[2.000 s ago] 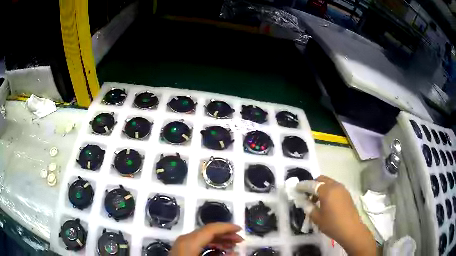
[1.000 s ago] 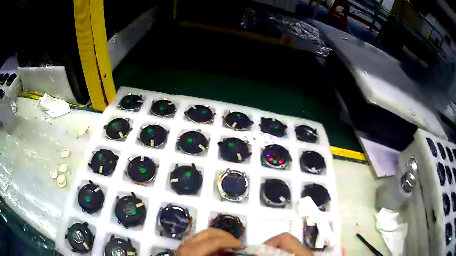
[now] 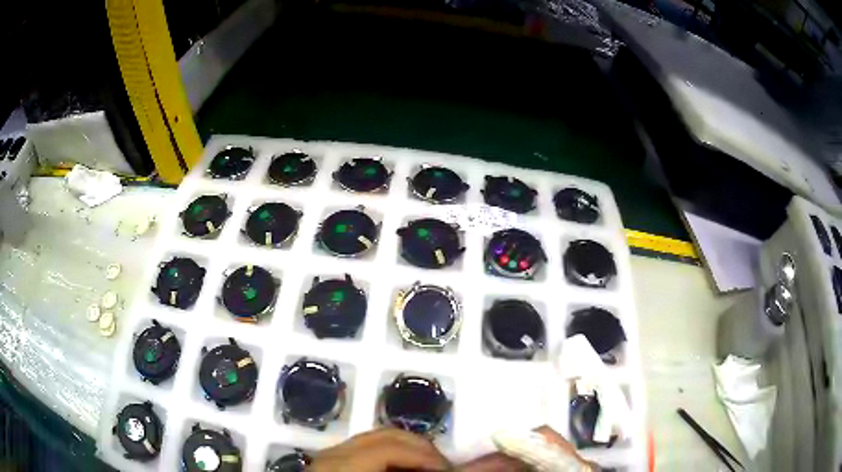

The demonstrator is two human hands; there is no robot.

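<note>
A white foam tray (image 3: 369, 267) holds rows of round dark watch heads, many back up with green dots and pale strips. One pocket (image 3: 503, 406) near my hands is empty. A crumpled white cloth (image 3: 591, 373) lies over a watch head at the tray's right side. My left hand (image 3: 380, 452) is at the bottom edge, below a face-up watch head (image 3: 414, 402). My right hand (image 3: 540, 452), with whitish covers on its fingers, is close beside it. Both hands are cut off by the frame, and anything between them is hidden.
Tweezers (image 3: 711, 439) and white wipes (image 3: 746, 406) lie right of the tray, by a metal-topped bottle (image 3: 750, 318). Stacked foam trays (image 3: 817, 323) stand far right. Small pale rings (image 3: 108, 300) lie left. A yellow post (image 3: 152, 88) stands by the green conveyor (image 3: 415, 111).
My right hand has let go of the cloth and moved down-left beside my left hand. A watch head has left its pocket in the fourth row. The tweezers have come into view.
</note>
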